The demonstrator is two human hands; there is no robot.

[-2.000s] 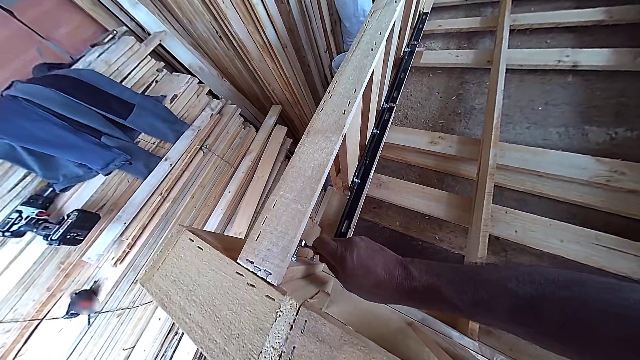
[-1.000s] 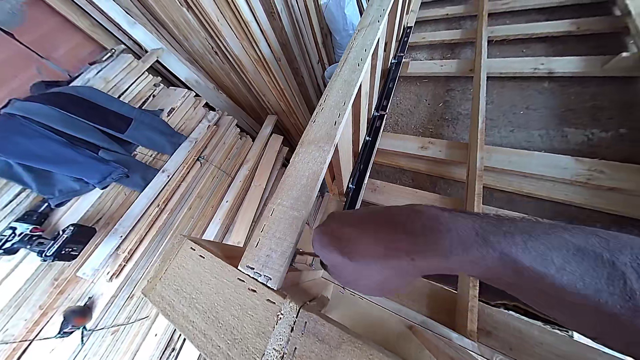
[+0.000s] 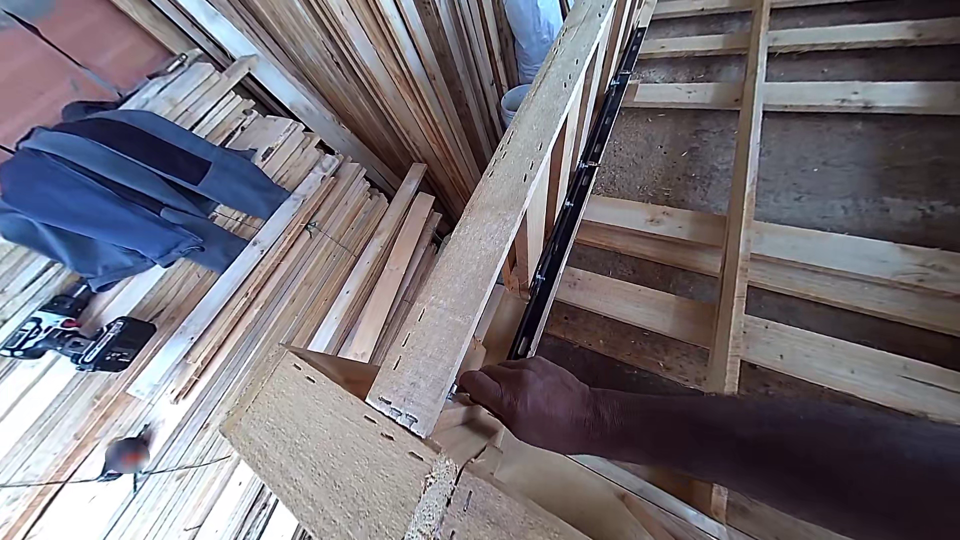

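My right hand [image 3: 529, 397] reaches in from the right, its fingers curled around a small metal piece at the underside of a stapled particleboard strip [image 3: 465, 262]. Most of that piece is hidden by the fingers, so its kind is unclear. Just above the hand ends a long black metal rail [image 3: 574, 202], which runs along the inside of the wooden frame and has small fittings along it. Below the hand, the strip meets a wider stapled board [image 3: 337, 442] at the frame's corner. My left hand is not in view.
Stacked wooden slats [image 3: 300, 300] lie at the left, with a blue-grey garment [image 3: 135, 180] and a cordless power tool [image 3: 82, 337] on them. Long boards [image 3: 390, 82] lean behind the frame. Slats and a long crossbar [image 3: 739, 225] span the right side. A white bucket [image 3: 514, 101] stands behind.
My right hand has turned from a back-of-hand position, with the forearm raised, to a lower one where the curled fingers show again. It stays at the same corner of the frame.
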